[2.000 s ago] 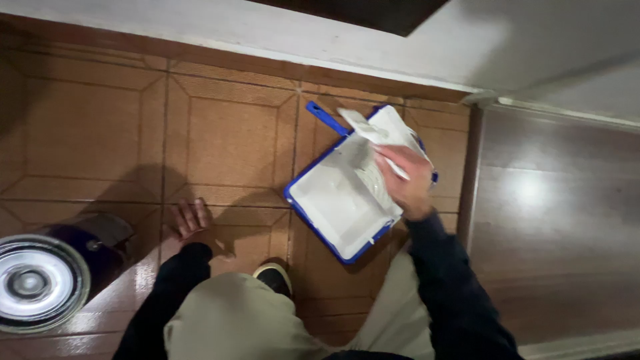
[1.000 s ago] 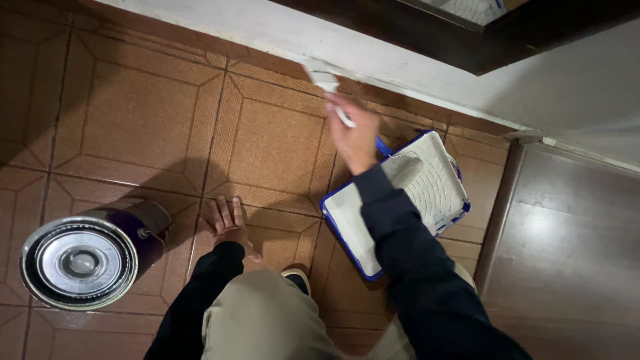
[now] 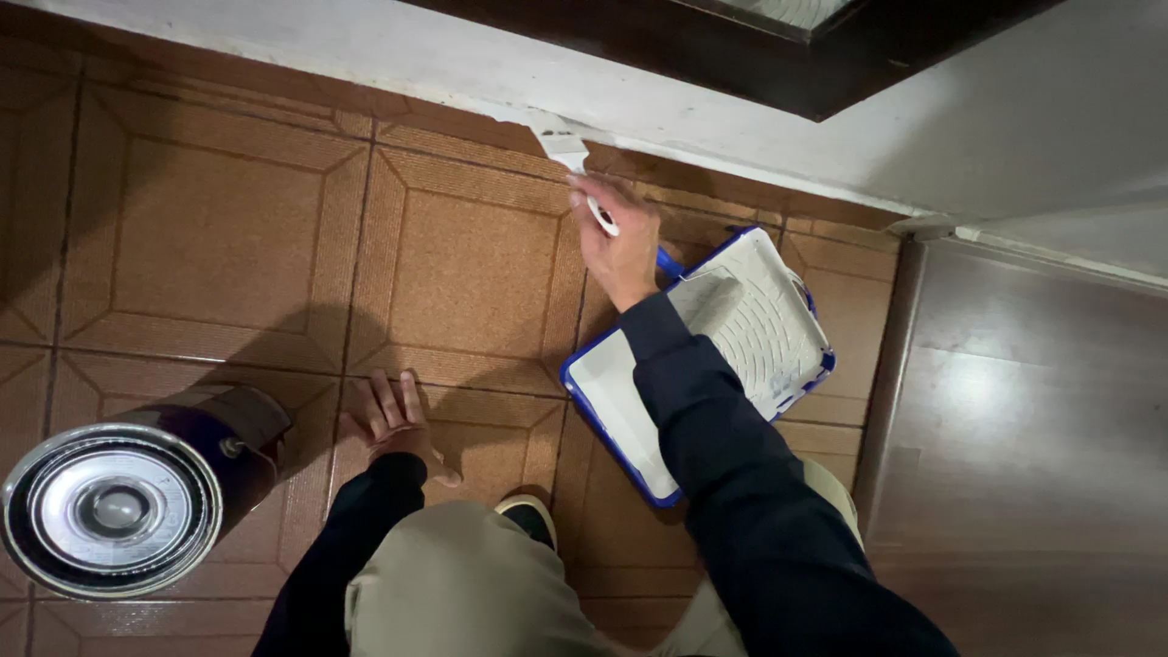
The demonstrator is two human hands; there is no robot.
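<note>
My right hand (image 3: pixel 618 235) grips the white handle of a paintbrush (image 3: pixel 561 146); its bristles meet the bottom edge of the white wall (image 3: pixel 438 68) where it joins the tiled floor. Below and right of that hand lies a blue-rimmed paint tray (image 3: pixel 607 433) holding white paint. A paint roller (image 3: pixel 716 306) coated in white rests on the tray's ribbed slope, its blue handle sticking out past the rim. My right forearm hides part of the tray. Fingers spread, my left hand (image 3: pixel 392 420) is planted on the brown floor tiles and holds nothing.
A closed metal paint can (image 3: pixel 119 511) stands on the tiles at lower left. A dark wooden frame (image 3: pixel 712 55) is on the wall above. Along the right side is a brown wood-like panel (image 3: pixel 1022 420). My shoe (image 3: pixel 529 520) is between my left hand and the tray.
Two seconds ago my right hand held the brush over the tray; it moved up and left to the wall's base by one second ago, and remains there. My left hand stays on the floor.
</note>
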